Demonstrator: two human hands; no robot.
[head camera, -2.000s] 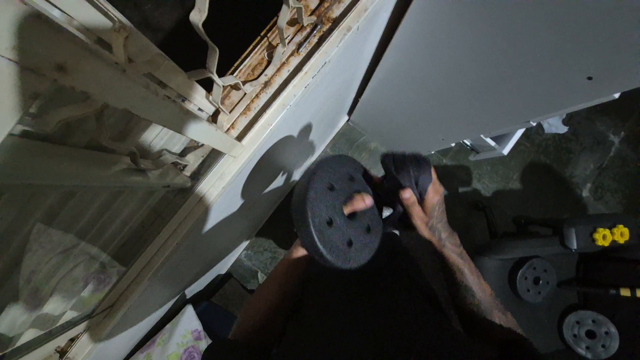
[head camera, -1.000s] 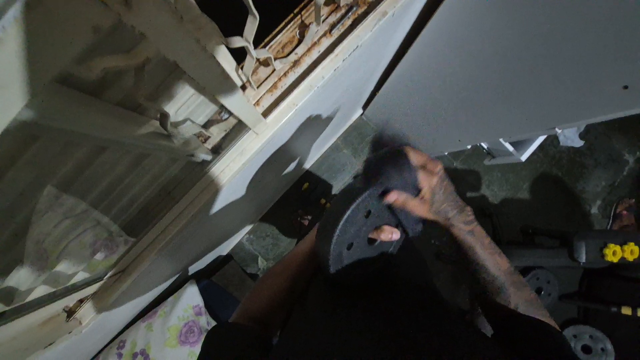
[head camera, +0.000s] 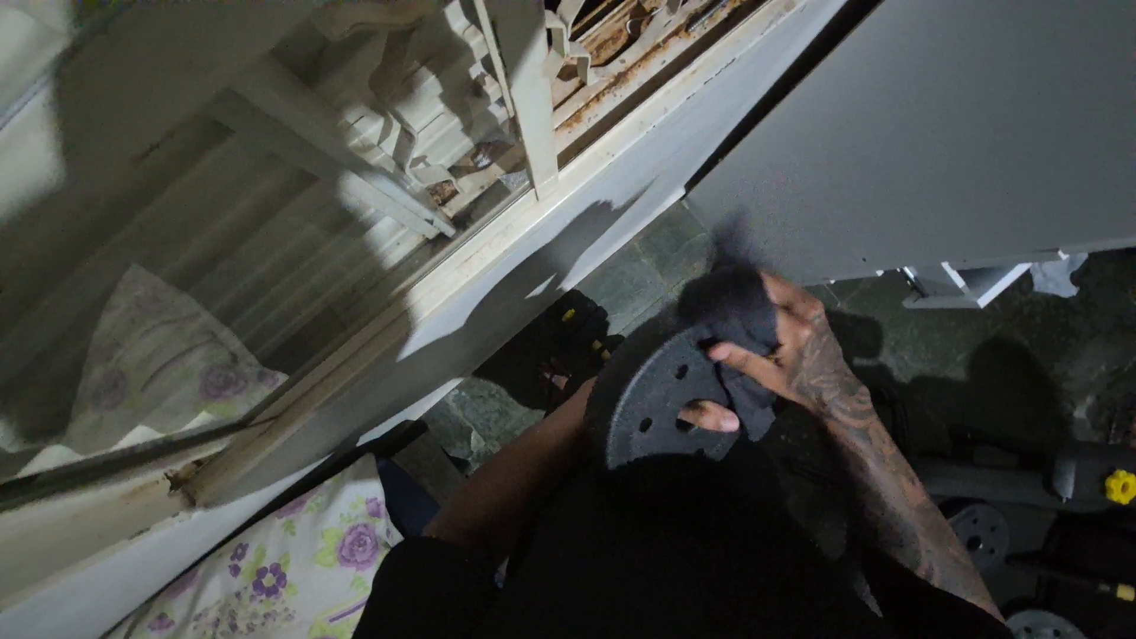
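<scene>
A round black weight plate (head camera: 652, 390) with several small holes is held tilted in front of my body. My left hand (head camera: 710, 416) holds it from behind, with a fingertip poking through the centre hole; the rest of that hand is hidden by the plate. My right hand (head camera: 781, 342), on a tattooed forearm, grips a dark cloth (head camera: 732, 311) and presses it against the upper right rim and face of the plate. Part of the cloth hangs down over the plate's right side, and its upper end is blurred.
A window (head camera: 524, 204) with rusty metalwork is at the left and top. A grey panel (head camera: 932, 133) fills the upper right. Floral fabric (head camera: 302, 559) lies lower left. More weight plates (head camera: 976, 532) and a yellow knob (head camera: 1120, 486) are at the lower right, above a stone floor (head camera: 958, 355).
The plate, which faced the camera two seconds ago, is now tilted. My right hand and the cloth have come onto its rim. The view has shifted somewhat.
</scene>
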